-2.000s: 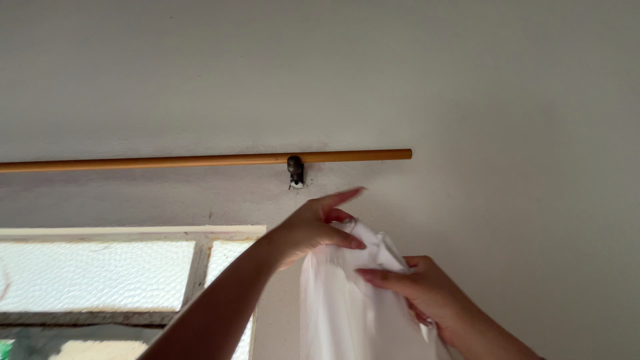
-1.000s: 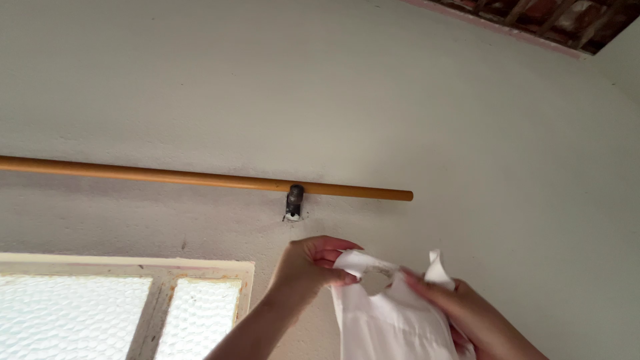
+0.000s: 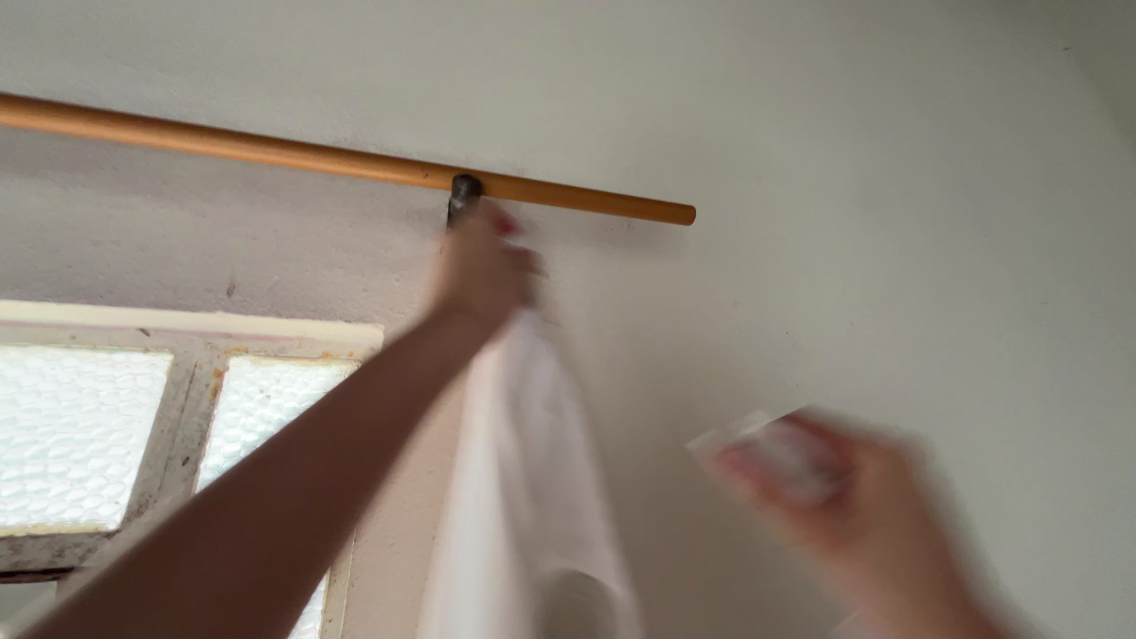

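Note:
My left hand (image 3: 486,266) is raised just below the rod's dark metal bracket (image 3: 463,200), its fingers closed on the top of a white cloth (image 3: 537,461). The cloth hangs down from it, with a rounded opening or shadow low on it. A wooden curtain rod (image 3: 293,155) runs along the wall above, its bare end to the right of the bracket. Lower right, my right hand (image 3: 825,488) is blurred, apart from the rod, with a piece of white or translucent material between its fingers; whether this belongs to the cloth is not visible.
A window frame (image 3: 169,426) with textured glass panes (image 3: 71,435) stands at the lower left, below the rod. The pale wall (image 3: 843,222) lies behind everything.
My left hand has moved up to the bracket with the white cloth. My hands, close together on the cloth before, are now well apart. The cloth now hangs lengthwise.

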